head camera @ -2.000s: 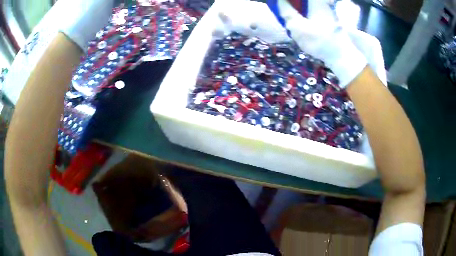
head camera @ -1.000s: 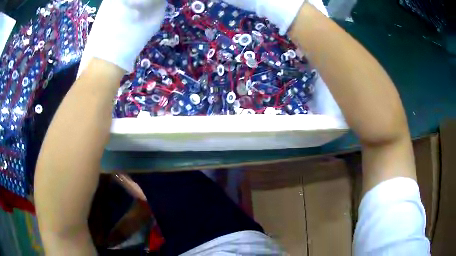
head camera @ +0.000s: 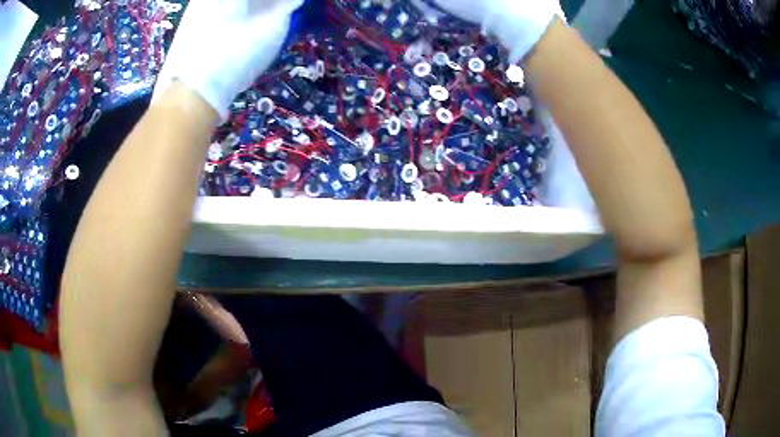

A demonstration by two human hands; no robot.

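The white foam box [head camera: 393, 230] stands at the bench edge, heaped with loose blue PCBs [head camera: 359, 141], red wires and ring-like discs. My left hand [head camera: 231, 47], in a white glove with some blue at the fingers, is over the box's upper left; its fingertips are cut off by the top edge. My right hand [head camera: 513, 21], also gloved in white, is over the upper right, its fingers cut off at the top. What either hand holds cannot be seen. A stack of PCB panels [head camera: 51, 128] with wires and discs lies left of the box.
The green bench top [head camera: 667, 111] extends right, with a dark tangled bundle [head camera: 727, 30] at the far upper right. Brown cardboard [head camera: 513, 367] is under the bench edge. Red items [head camera: 26, 331] show at the lower left. The wearer's dark-clothed leg [head camera: 325, 350] is below the bench.
Since the first frame, the view has shifted; my left hand has come over the box and my right hand shows at the top edge. Since the second frame, both hands have moved only slightly.
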